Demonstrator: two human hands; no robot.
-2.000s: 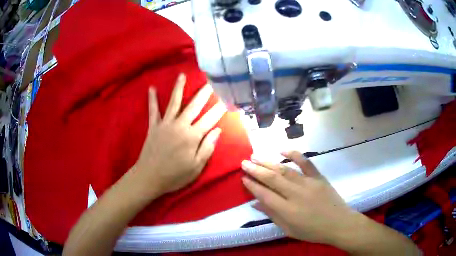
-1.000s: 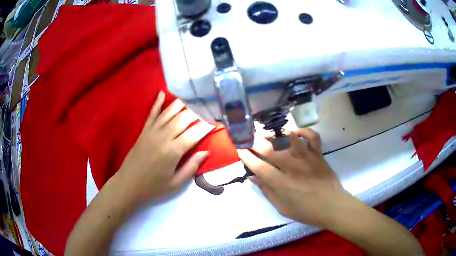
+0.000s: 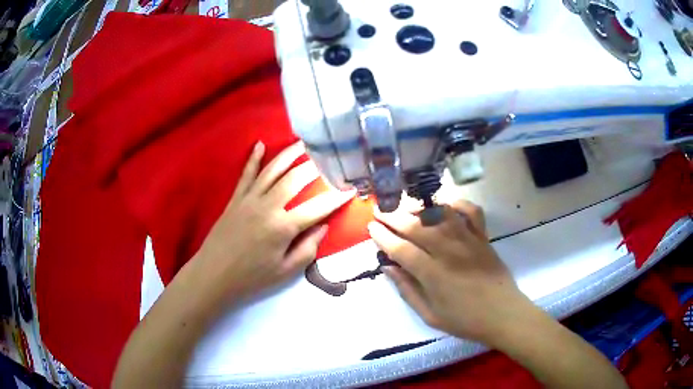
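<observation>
A large red fabric panel [image 3: 182, 114] lies over the left of the white machine table, with folds across it. My left hand [image 3: 266, 220] lies flat on its right part, fingers spread, fingertips beside the lit needle area. My right hand [image 3: 448, 266] is at the fabric's right edge, fingertips at the cloth, partly behind the metal parts of the white sewing machine head [image 3: 395, 83]. Whether its fingers pinch the cloth is hard to tell. The presser foot and needle are mostly hidden by the head and the glow.
A black phone [image 3: 556, 162] lies on the machine bed. A ragged red scrap [image 3: 652, 209] is at the right. A blue crate [image 3: 627, 334] with red cloth is below the table's right edge. More red cloth shows below the front edge.
The near edge of the red panel has moved away from the table front, uncovering white table. Both hands have moved to the needle area, my right one further in under the head.
</observation>
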